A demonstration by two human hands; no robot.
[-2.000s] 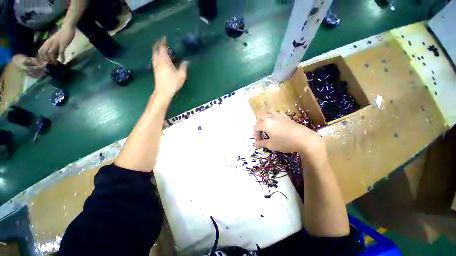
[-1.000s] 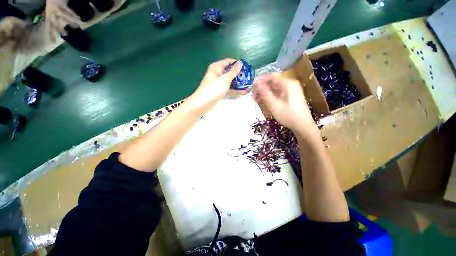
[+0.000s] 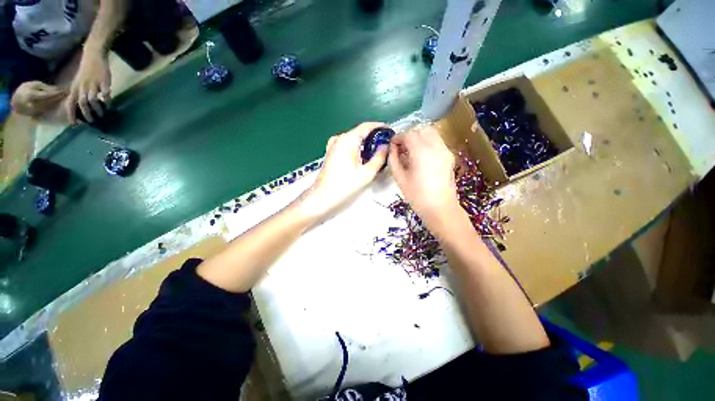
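Observation:
My left hand (image 3: pixel 350 163) holds a round circuit board (image 3: pixel 378 144), dark blue and tilted, above the far edge of the white work sheet (image 3: pixel 313 274). My right hand (image 3: pixel 422 166) is at the board's right side with its fingertips pinched together and close to it. Whatever is between those fingertips is too small and hidden to tell. A loose pile of red-black lead wires (image 3: pixel 411 243) lies on the right of the sheet, partly under my right hand and forearm.
A cardboard parts box (image 3: pixel 541 167) with dark parts stands right of the white post (image 3: pixel 457 59). The green conveyor belt (image 3: pixel 259 117) beyond carries board assemblies (image 3: pixel 287 68) and black housings (image 3: pixel 241 39). Another person's hands (image 3: pixel 90 88) are at upper left. A black cable (image 3: pixel 342 362) lies near.
My left hand has come back from over the belt with a board. My right hand has moved from the wire pile to the board. The board has turned more edge-on, and items on the belt have shifted.

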